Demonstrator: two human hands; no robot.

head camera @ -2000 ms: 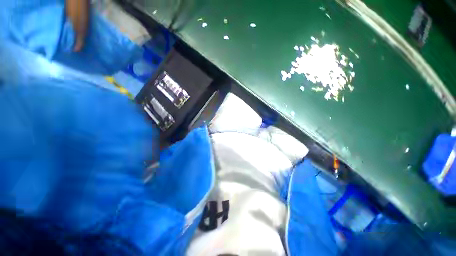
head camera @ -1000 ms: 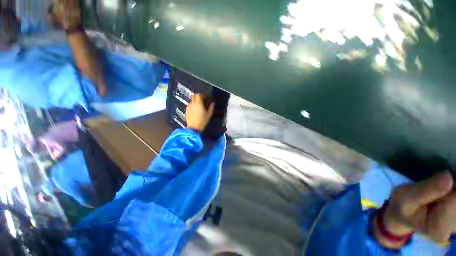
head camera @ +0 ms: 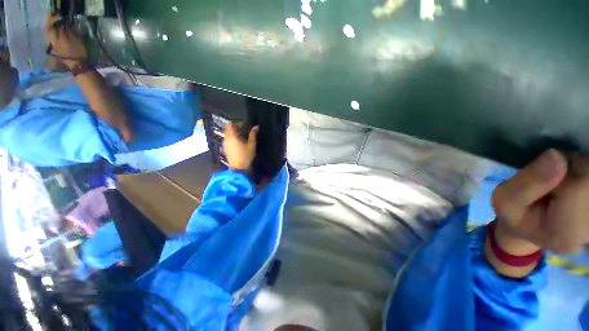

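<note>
My left hand (head camera: 239, 147) is at the black tray (head camera: 268, 139) beside my lap, below the bench edge. Its thumb and a finger show apart. Silvery phone-like pieces (head camera: 218, 132) lie in the tray by the fingers; whether the hand grips one cannot be told. My right hand (head camera: 542, 203) is at the right, by the bench edge, with fingers curled and a red band at the wrist. It is blurred, and its far side runs off the picture's rim, so what it holds cannot be told.
The dark green bench (head camera: 413, 77) crosses the top, with small white pieces (head camera: 296, 27) scattered on it. A neighbouring worker's arm (head camera: 103, 103) reaches to the bench at the left. An open cardboard carton (head camera: 165, 194) stands below at the left.
From two seconds ago, both hands have come into view. Since one second ago, the view has shifted, the white heap has mostly left the top edge, and both hands stay at about the same places.
</note>
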